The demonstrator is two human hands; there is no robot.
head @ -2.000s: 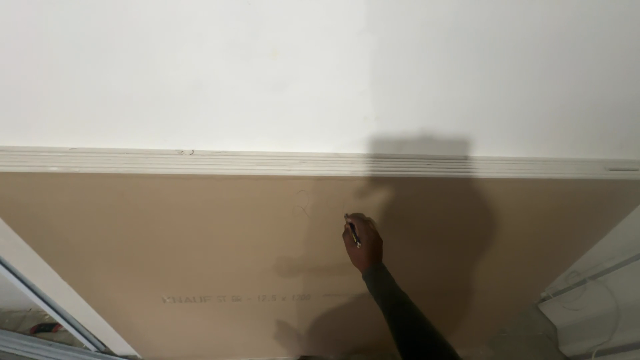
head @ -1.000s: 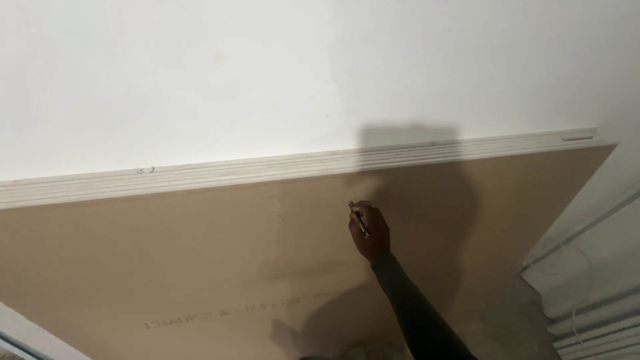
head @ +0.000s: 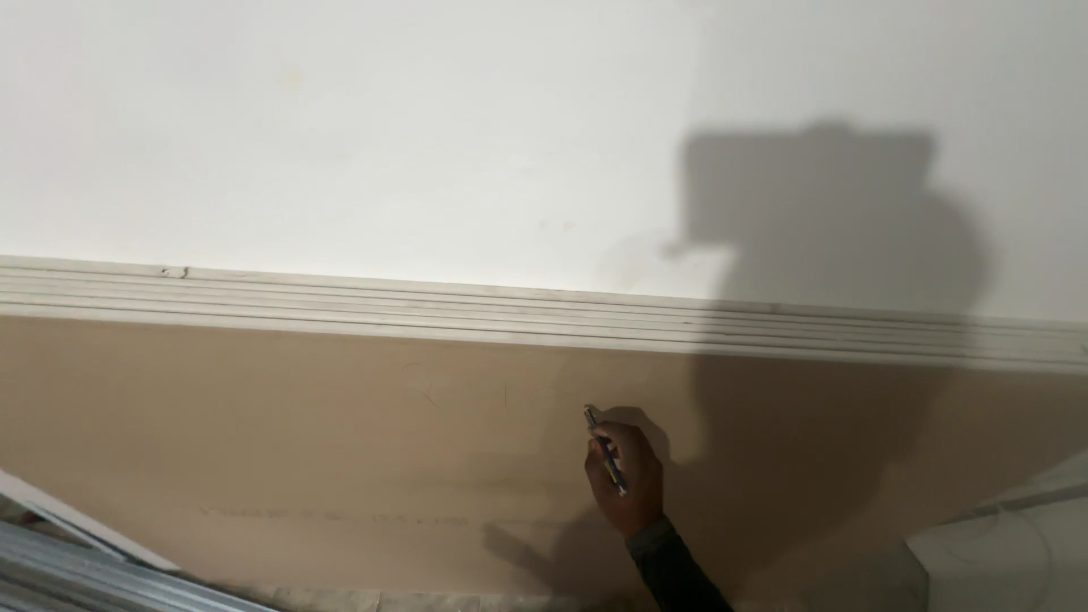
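Note:
My right hand [head: 627, 476] holds a slim pen or pencil [head: 605, 450] between thumb and fingers, its tip pointing up and to the left, close to the brown face of a plasterboard sheet [head: 340, 425]. Whether the tip touches the board cannot be told. Faint dark marks [head: 506, 395] show on the board to the left of the hand. Above it run the pale edges of several stacked plasterboard sheets [head: 425, 310]. My left hand is out of view.
A white wall [head: 340, 127] rises behind the stack. Metal profiles [head: 102, 574] lie at the lower left. A white object [head: 1003, 552] stands at the lower right. A large shadow falls across wall and boards.
The view has shifted and tilted. The right hand keeps its hold on the pen or pencil near the board's brown face.

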